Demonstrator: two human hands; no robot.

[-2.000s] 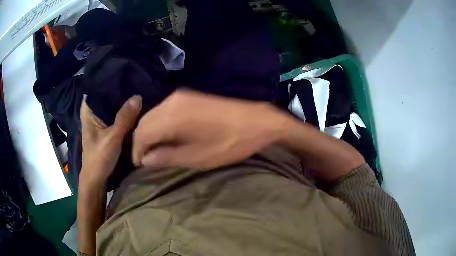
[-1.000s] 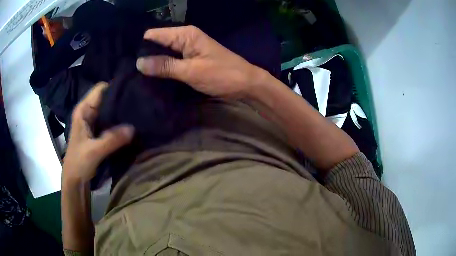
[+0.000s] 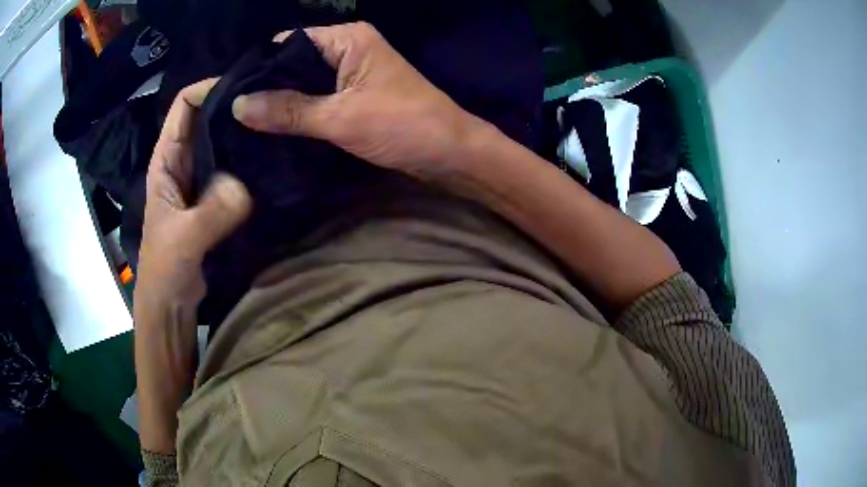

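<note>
A dark navy-black garment piece [image 3: 285, 181] lies bunched over my lap, and its folded edge is raised between my hands. My left hand [image 3: 195, 181] holds the cloth at the left side, thumb on top and fingers behind it. My right hand [image 3: 352, 100] pinches the upper part of the edge between thumb and fingers. The fingertips behind the cloth are partly hidden. No tool shows in either hand.
A green bin [image 3: 708, 171] with dark and white pieces [image 3: 623, 143] stands at the right. A white table edge [image 3: 28, 38] is at top left, above a long white panel [image 3: 57, 219]. An orange item [image 3: 88, 29] and dark cloth with a pale printed mark [image 3: 150, 48] are at upper left.
Two seconds ago my right hand was blurred across the lap. It has moved up and taken hold of the cloth edge. Both hands are a little higher than one second ago.
</note>
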